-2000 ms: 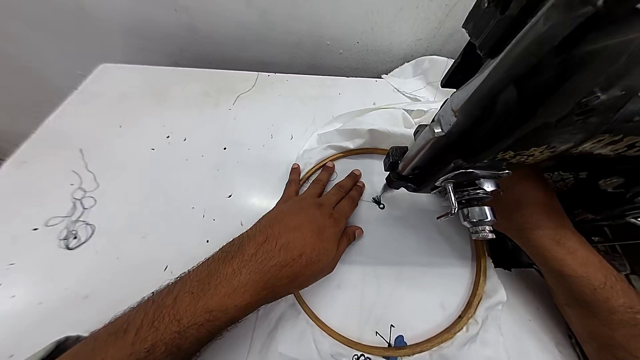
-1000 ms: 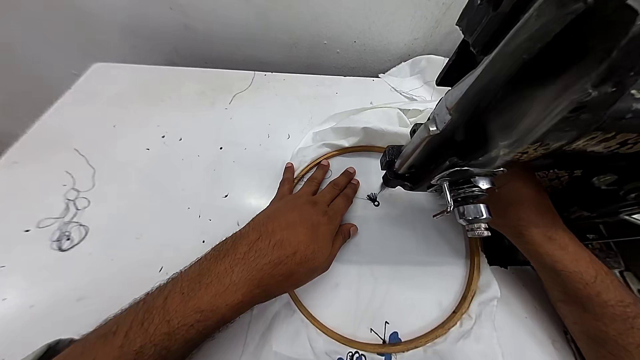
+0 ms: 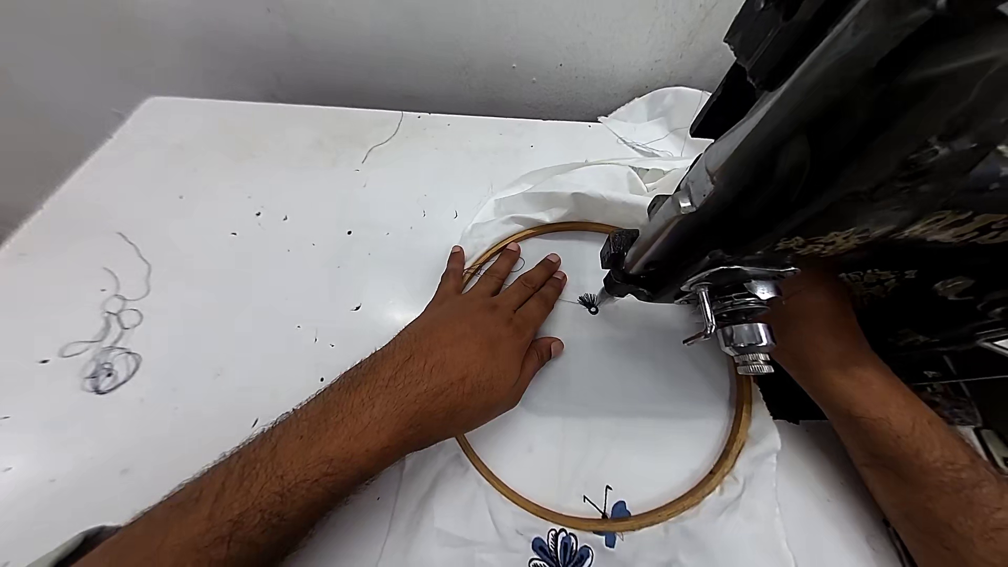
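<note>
A round wooden embroidery hoop holds white cloth stretched under the head of a black sewing machine. My left hand lies palm down across the hoop's left side, fingers spread, pressing on rim and cloth. Right of its fingertips, a small dark stitched motif with a ring and short fanned strokes sits by the needle area. My right hand reaches behind the machine's metal thread tensioner; its fingers are hidden. Blue and black embroidery shows below the hoop, and a blue butterfly-like motif crosses its lower rim.
The white table carries a tangle of dark thread at the left, a loose thread near its back edge and scattered dark lint. Bunched cloth lies behind the hoop, close to the grey wall.
The dark motif by the needle has gained more fanned strokes above its small ring. My left hand stays flat on the hoop and has shifted only slightly with it.
</note>
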